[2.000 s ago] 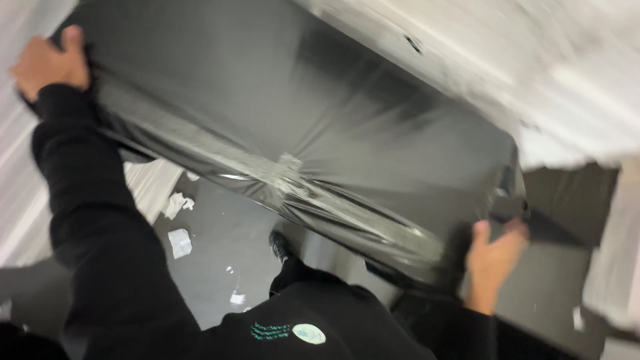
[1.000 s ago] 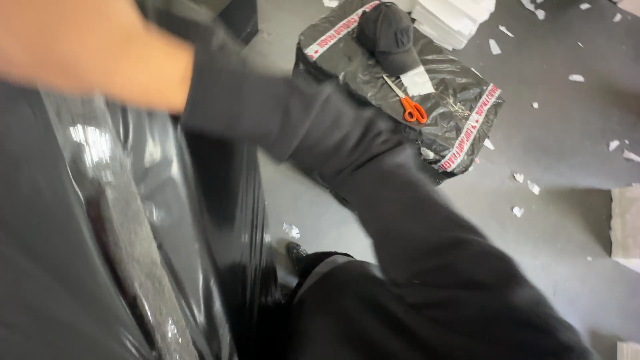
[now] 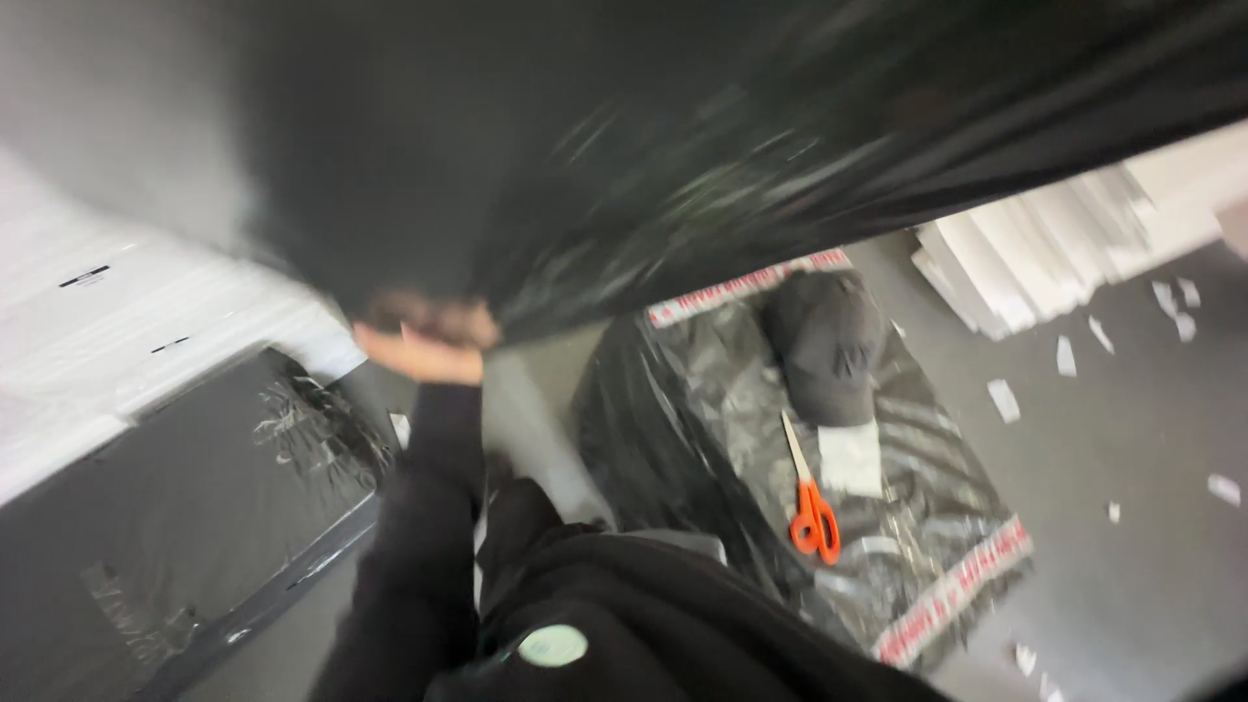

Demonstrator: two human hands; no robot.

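A large package wrapped in black plastic (image 3: 604, 146) spans the top of the head view, blurred and lifted near the camera. At its lower edge, left of centre, my left hand (image 3: 429, 336) supports it from below, palm turned up; the fingers are blurred and partly hidden against the plastic. My right hand is out of sight. Below the package, to the right, a second black-wrapped package (image 3: 702, 429) with red-and-white printed tape stands on the floor. On it rest a dark cap (image 3: 829, 341), scissors with orange handles (image 3: 814, 522) and a white piece of paper (image 3: 850, 458).
Stacked white wrapped packages (image 3: 146, 322) are on the left. Another black-wrapped package (image 3: 214, 526) lies at the lower left. White folded sheets or panels (image 3: 1033, 244) stand at the upper right. White scraps (image 3: 1002, 400) litter the grey floor (image 3: 1150, 575).
Two seconds ago both hands held a black package at its two ends; now only my left hand shows, under a black package across the top. The view has swung widely.
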